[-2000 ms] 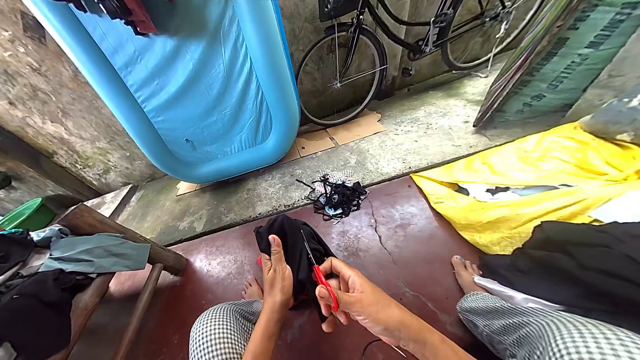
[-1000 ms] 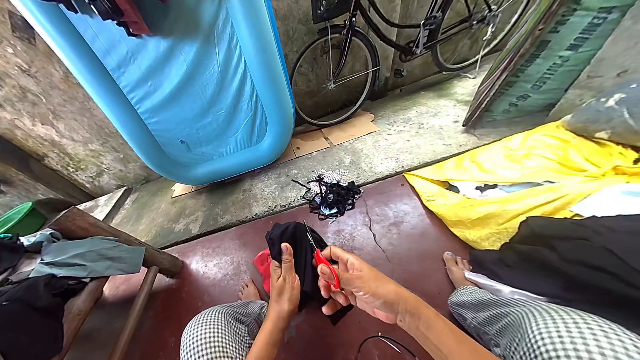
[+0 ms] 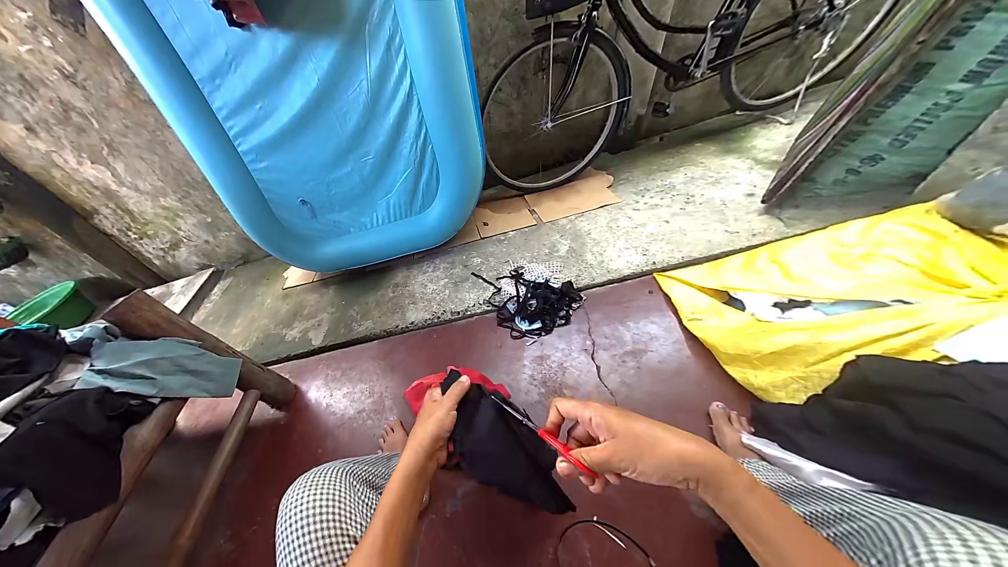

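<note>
My left hand (image 3: 438,417) grips a black cloth (image 3: 500,453) near its top edge, thumb on the near side. Red fabric (image 3: 421,387) shows behind and beside that hand. In my right hand (image 3: 622,445) are scissors with red handles (image 3: 565,452), fingers in the loops. Their metal blades point up and left and lie against the black cloth; how far apart the blades are is hard to tell. Beyond the hands, a tangled pile of black strips and scraps (image 3: 543,303) lies at the edge of the red floor.
Left, a wooden bench (image 3: 264,378) bears cloth pieces, with a green basin (image 3: 55,305) behind. A blue inflatable pool (image 3: 354,244) leans on the wall beside a bicycle (image 3: 551,118). Right are a yellow sheet (image 3: 756,346) and black fabric (image 3: 874,425). A thin black loop (image 3: 594,521) lies near my feet.
The black cloth has been turned and spread, hanging lower and to the right. More of the red fabric shows by my left hand. The scissors remain in my right hand.
</note>
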